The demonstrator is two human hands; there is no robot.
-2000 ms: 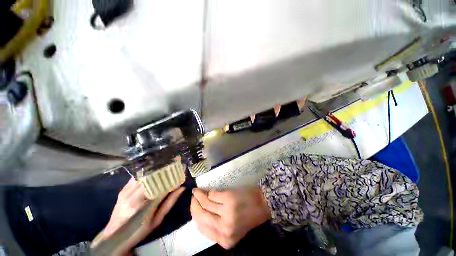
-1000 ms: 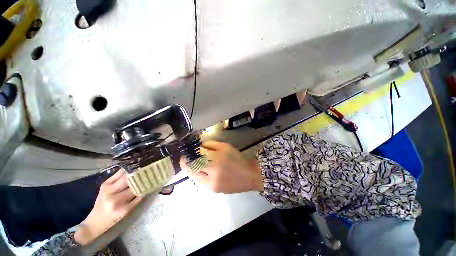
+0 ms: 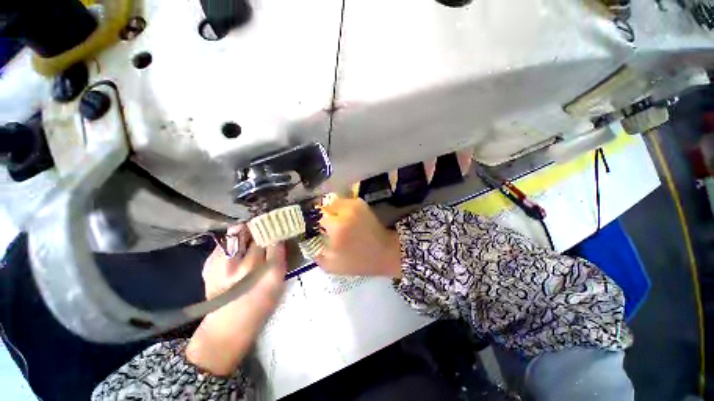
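Observation:
The white sewing machine head (image 3: 438, 78) crosses the view, with a ridged cream tension dial (image 3: 276, 225) low on it. My left hand (image 3: 235, 274) is just left of and below the dial, fingers near the needle area, partly hidden by the machine parts. My right hand (image 3: 348, 236) is right of the dial, fingers bent by the lit needle area. The fingertips of both hands are hidden, so what they grip cannot be told. The black bag panel (image 3: 149, 280) lies left of my left hand, partly behind a curved metal lever.
Black labels (image 3: 412, 182) stand between tan dividers under the arm. Red-and-black thread snips (image 3: 523, 199) lie right of them by a yellow strip (image 3: 489, 205). The white table (image 3: 337, 321) runs below my hands. A blue bin (image 3: 614, 266) is beside the table at right.
The view has shifted, and the curved lever now shows at left. My left hand has moved up and right, closer to the needle area. My right hand stays by the needle area, where it rose from the table edge earlier.

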